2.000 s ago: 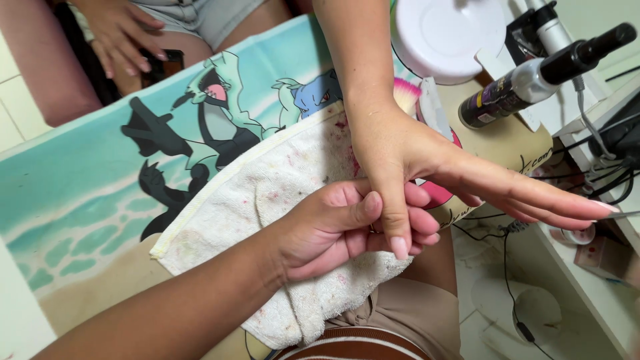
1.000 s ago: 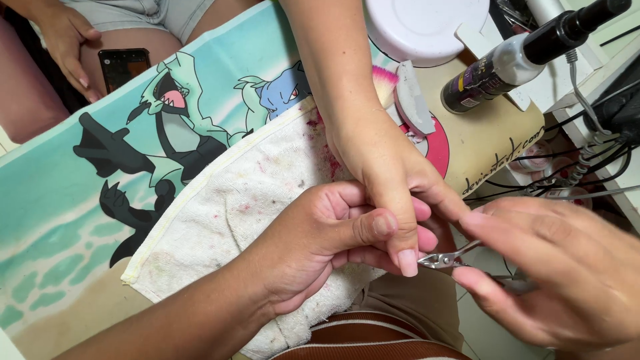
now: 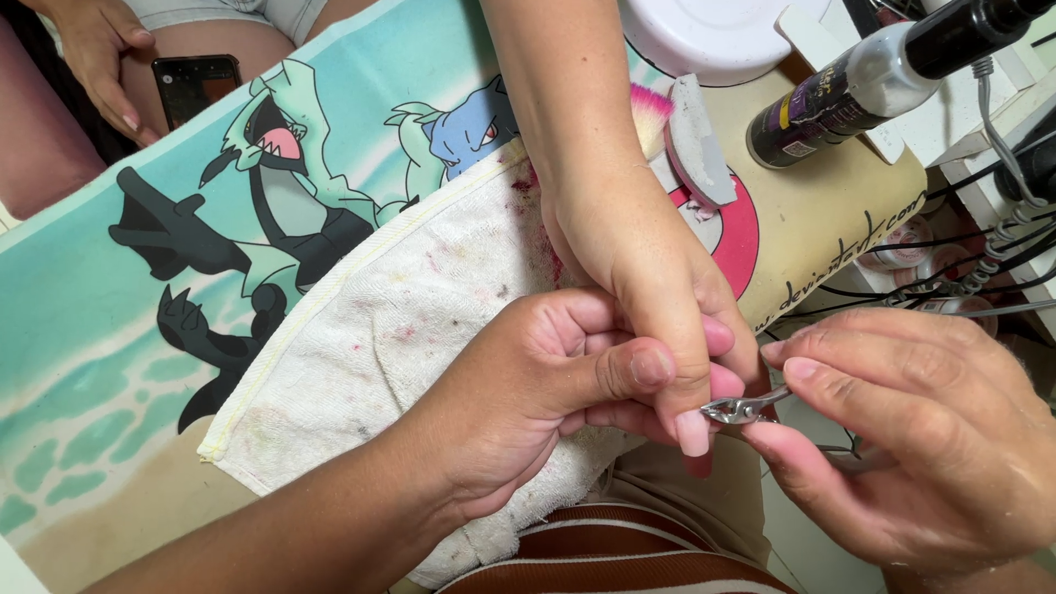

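Another person's hand [image 3: 652, 264] reaches down from the top over a stained white towel [image 3: 371, 330]. My left hand [image 3: 569, 371] is closed around that hand's thumb and fingers. The thumb, with a long pale nail [image 3: 692, 432], points down toward me. On the right, my right hand [image 3: 916, 412] grips metal cuticle nippers [image 3: 742, 408] between thumb and fingers. The nippers' tips touch or nearly touch the side of the thumbnail near its base. Part of the nippers' handles is hidden behind my right fingers.
Beyond the held hand lie a grey nail buffer [image 3: 701, 144] and a pink-tipped brush [image 3: 652, 115]. A spray bottle [image 3: 841, 99] stands at upper right beside a white round device [image 3: 718, 37]. Cables [image 3: 973, 272] hang at the right. The person's other hand [image 3: 99, 66] rests near a phone [image 3: 198, 87].
My right hand, out of view two seconds ago, has come in from the right with the nippers, and their tips are now at the thumbnail. My left hand still holds the person's hand.
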